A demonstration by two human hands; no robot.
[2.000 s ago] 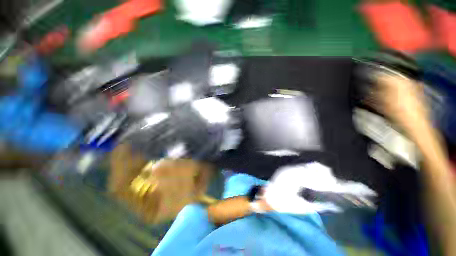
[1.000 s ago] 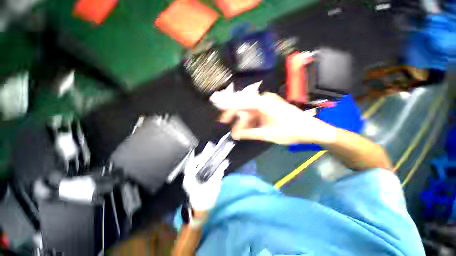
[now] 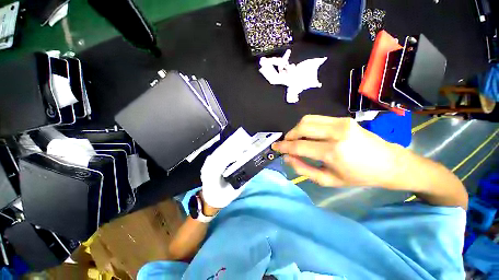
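My left hand (image 3: 217,170), in a white glove, holds a black electronic unit (image 3: 253,168) edge-on, its connector side with a small round jack facing up. My bare right hand (image 3: 328,149) is at the right end of the unit, its fingertips pinched close to the port panel near the jack. Whether a small part is between those fingertips cannot be told. A crumpled white spare glove (image 3: 295,76) lies flat on the black bench behind my hands.
A black parts bin (image 3: 265,25) and a blue parts bin (image 3: 337,27) stand at the back. Stacked black units (image 3: 170,117) are at left. More units and an orange-red pad (image 3: 379,64) stand upright at right. A cardboard box (image 3: 137,236) is below the bench at left.
The unit is now held up in my gloved left hand with its ports in view. My right hand has moved from beside the spare glove to the unit's port panel. The view has steadied.
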